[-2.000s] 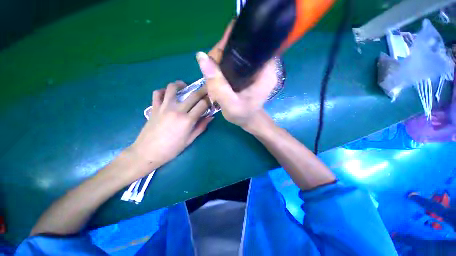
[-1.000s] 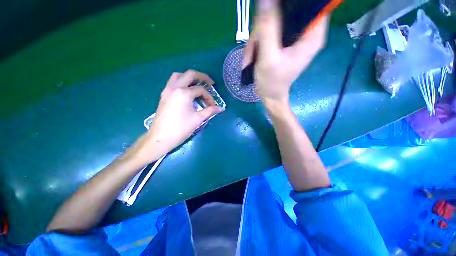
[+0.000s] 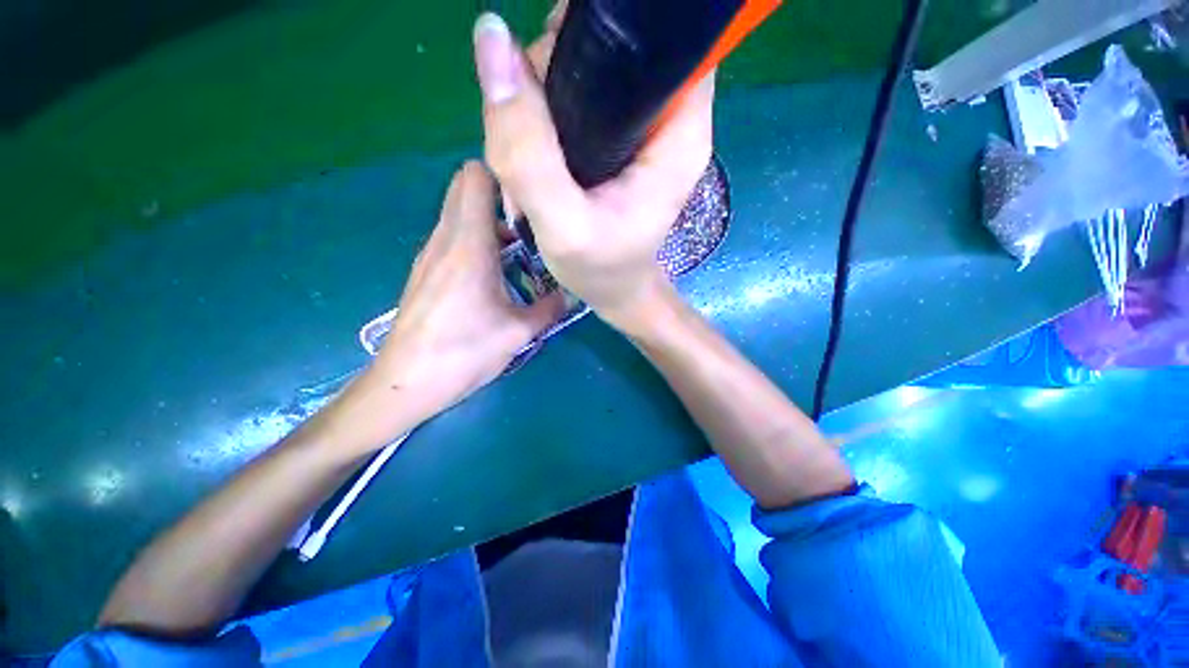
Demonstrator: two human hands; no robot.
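My right hand (image 3: 593, 215) is closed around the electric screwdriver (image 3: 632, 78), black with an orange strip, above the right end of the device housing. The screwdriver's tip is hidden behind my hand. My left hand (image 3: 456, 307) holds the housing (image 3: 377, 332) down on the table, thumb and fingers at its right end. Most of the housing is covered by my hands; its white left corner shows. White lead wires (image 3: 350, 502) run from under my left forearm toward the table's front edge. The round screw tray (image 3: 700, 225) lies just right of my right hand, partly covered by it.
The black cord (image 3: 854, 209) runs down over the front edge of the dark-green table (image 3: 196, 313). At the right are a crumpled clear plastic bag (image 3: 1095, 150), white leads (image 3: 1108, 258) and a long pale strip (image 3: 1043, 52). A person's pink sleeve (image 3: 1128, 326) shows at the right edge.
My right hand has brought the screwdriver left, from over the screw tray to the housing's right end. My left hand still holds the housing, with its fingers shifted. The wires have swung slightly.
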